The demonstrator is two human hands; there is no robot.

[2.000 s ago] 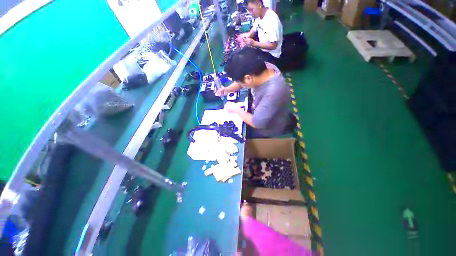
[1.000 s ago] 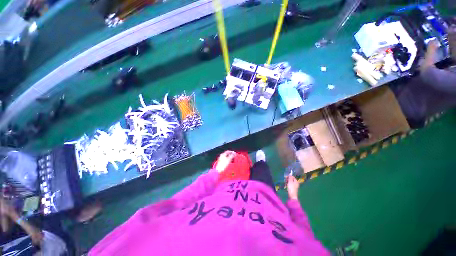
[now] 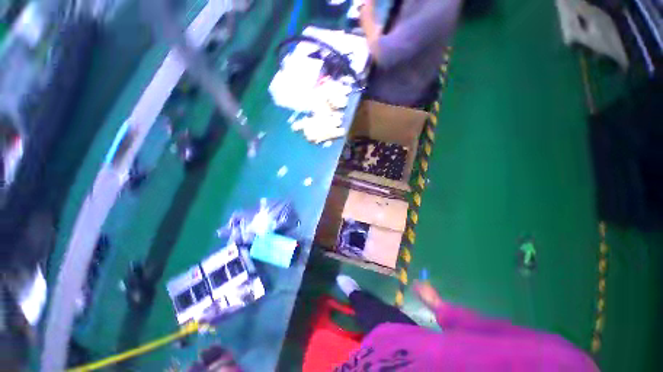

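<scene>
My right hand [image 3: 427,293] is small and blurred at the lower middle, beyond the magenta sleeve, over the floor. A small blue spot shows at its fingers and something pale and see-through lies beside it; whether it grips either is unclear. My left hand is not visible. Two silver-white fixtures [image 3: 234,280] stand side by side on the green bench [image 3: 254,330], with a teal box [image 3: 274,249] beside them and crumpled clear plastic [image 3: 262,220] behind. A red object [image 3: 323,338] is at my waist. A blurred dark shape at the bottom edge cannot be made out.
Open cartons [image 3: 385,218] stand along the bench edge, one holding many dark parts. White and cream pieces [image 3: 320,125] lie farther up the bench. A person in grey [image 3: 418,51] sits there. Yellow-black tape [image 3: 408,247] runs along the floor. A yellow cord [image 3: 138,352] crosses lower left.
The view has swung towards the right along the bench. The white strips and orange wires have left the picture. My left hand, earlier at the red object, has gone from view.
</scene>
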